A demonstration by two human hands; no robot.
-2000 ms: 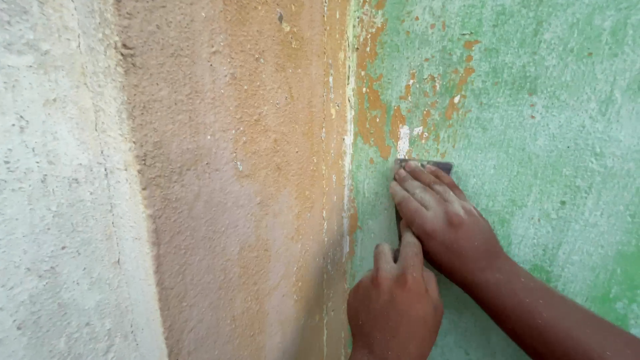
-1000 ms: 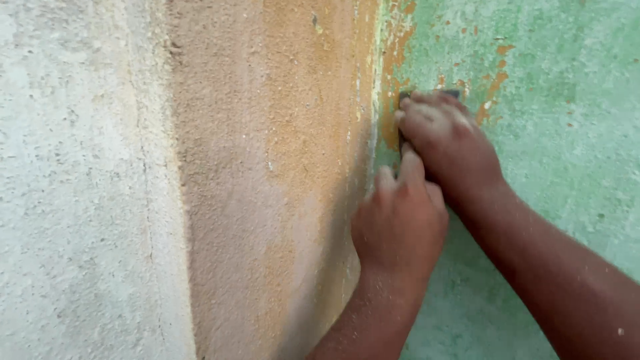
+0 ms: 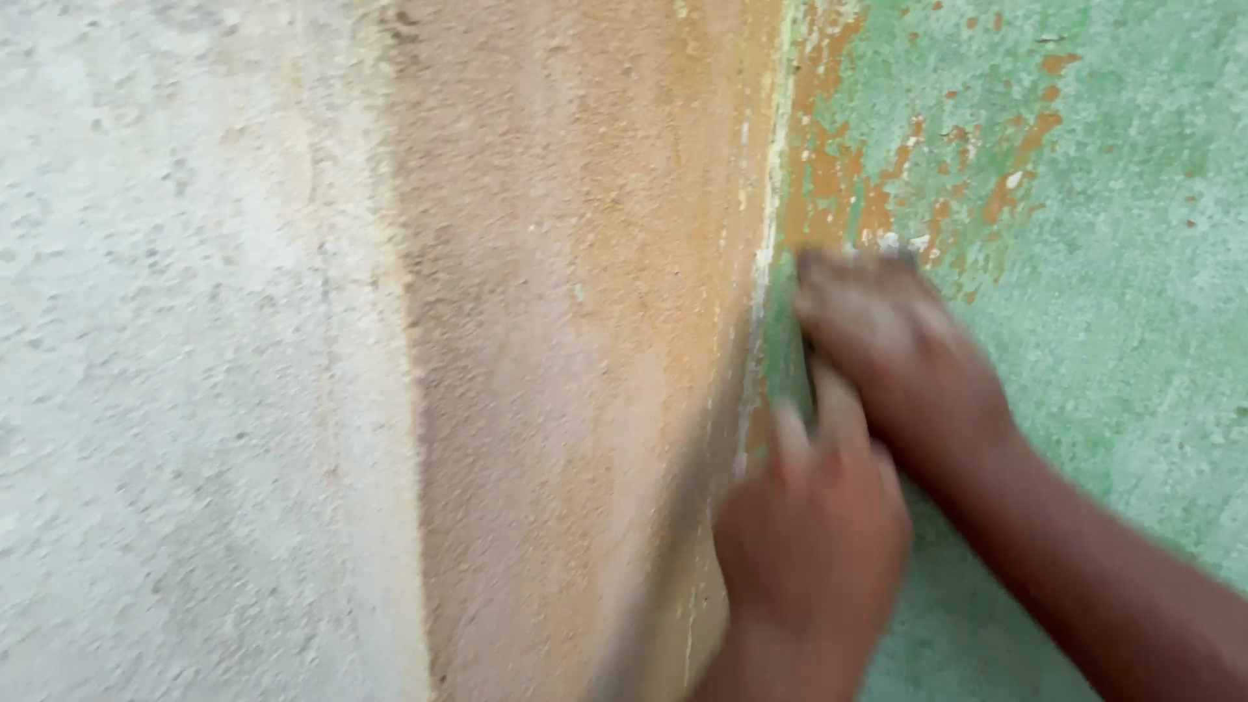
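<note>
Both hands are on a flat dark scraper (image 3: pixel 905 257), pressed against the green painted wall (image 3: pixel 1121 341) close to the corner. Only the scraper's top edge and a dark strip of its side show; the rest is under the fingers. My right hand (image 3: pixel 902 356) lies over the blade, its fingers bent near the top edge and blurred. Just below and to the left, my left hand (image 3: pixel 819 517) grips the lower part, one finger stretched up along it. Above the blade, patches of orange undercoat (image 3: pixel 838 185) and small white spots show through the green paint.
An orange and pinkish rough wall strip (image 3: pixel 585 341) meets the green wall at a vertical corner line (image 3: pixel 770 214) with pale, flaking paint. Farther left stands a rough whitish wall face (image 3: pixel 195 390) with a yellowish edge. A shadow falls on the orange strip beside my left hand.
Two seconds ago the scraper's edge was just below the orange patches; one second ago both hands were higher, over them. More orange shows beside the corner now. The view has shifted.
</note>
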